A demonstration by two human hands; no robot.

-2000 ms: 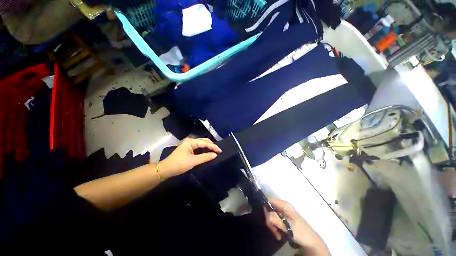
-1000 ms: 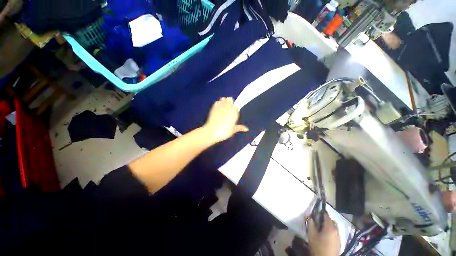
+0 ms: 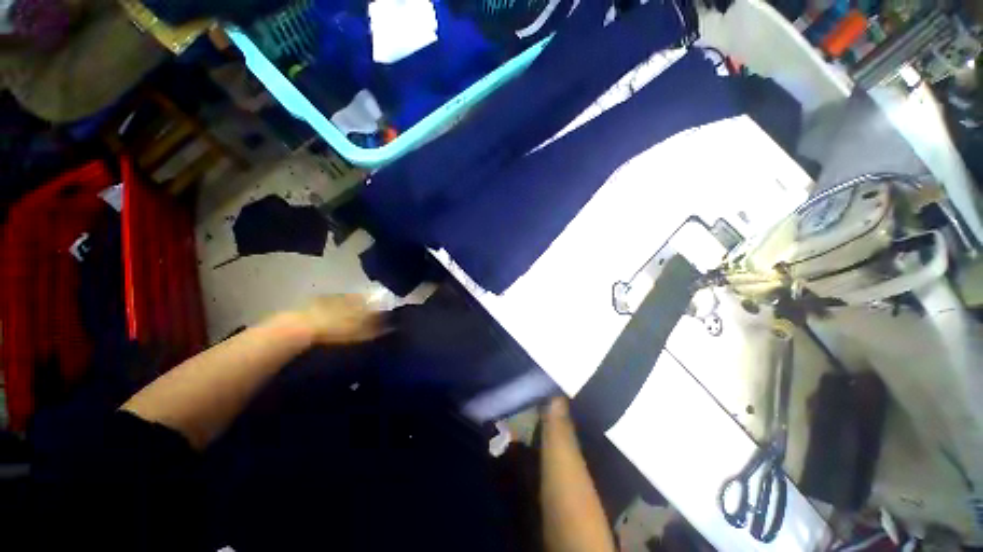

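My left hand (image 3: 350, 320) is blurred, over the dark cloth (image 3: 415, 361) across my lap. My right hand (image 3: 558, 423) is at the table's front edge, against this cloth; its fingers are not clear. A pale blurred patch shows beside it. Whether either hand grips the cloth cannot be told. A narrow dark strip (image 3: 641, 350) runs from the needle area of the sewing machine (image 3: 744, 278) across the white table (image 3: 690, 415) to its front edge. The shears (image 3: 760, 491) lie on the table, beside the machine bed, with the loop handles towards me.
Navy panels (image 3: 485, 210) lie spread on the far table. A turquoise basket (image 3: 372, 156) with bright blue cloth stands beyond them. A red crate (image 3: 162, 264) is at the far left. Black scraps (image 3: 280, 226) lie on the floor. A dark pad (image 3: 846, 437) is on the machine.
The shears have left my right hand and lie on the table. My right hand moved left, my left hand back towards my lap. The dark panel by the needle has left the table, baring white surface.
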